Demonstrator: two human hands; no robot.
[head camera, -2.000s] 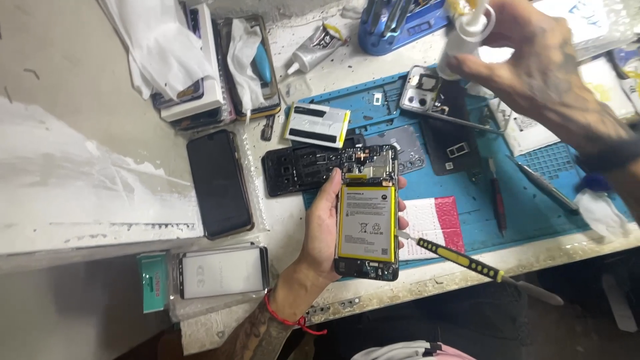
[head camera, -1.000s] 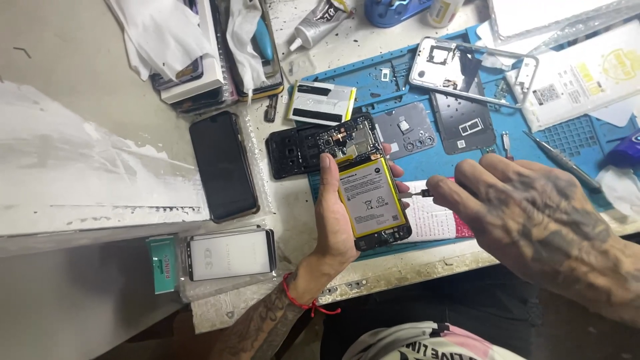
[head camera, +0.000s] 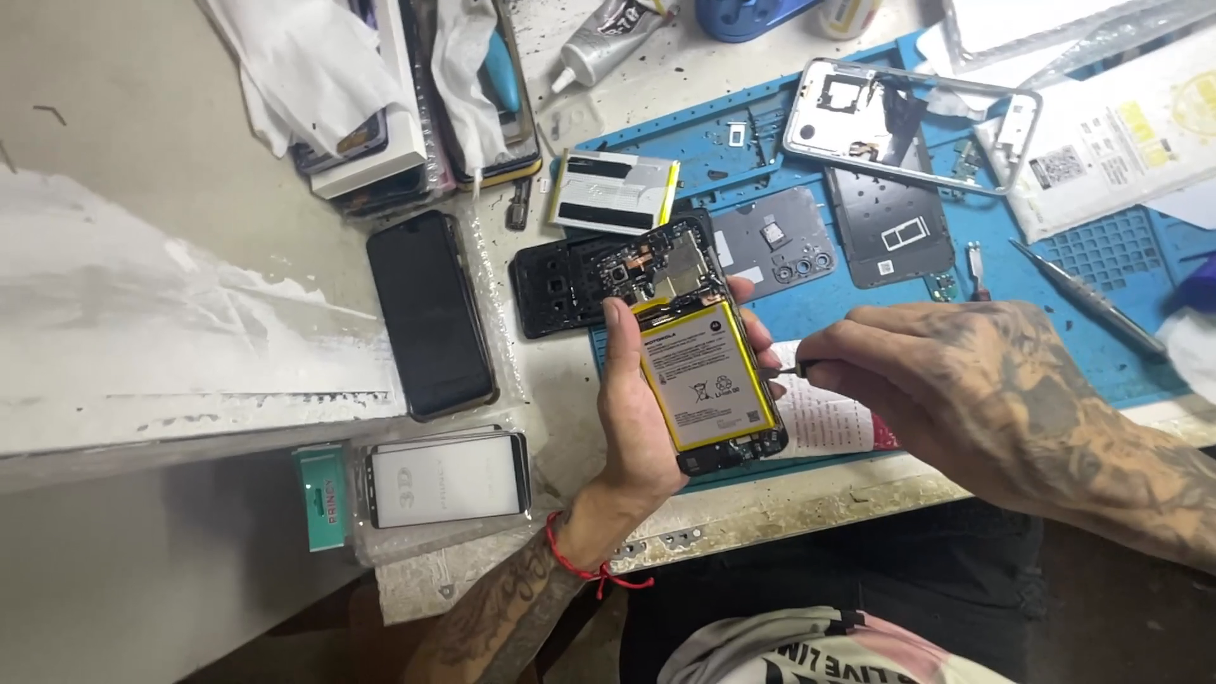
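Note:
My left hand holds an opened Motorola smartphone, its circuit board at the top and a yellow-edged battery below. From the right, my right hand grips a thin dark tool, whose metal tip meets the long edge of the battery. Most of the tool's handle is hidden in the fingers. Behind the phone lie a black phone cover part and a loose battery with black strips.
A blue repair mat bears a phone frame, dark back panels and tweezers. Left are a black phone and packaged screen glass. A tube lies at the back, beside stacked phones and cases.
My right hand held a white bottle at the upper right two seconds ago; it has come down beside the phone and now holds a thin tool. The bottle stands at the back.

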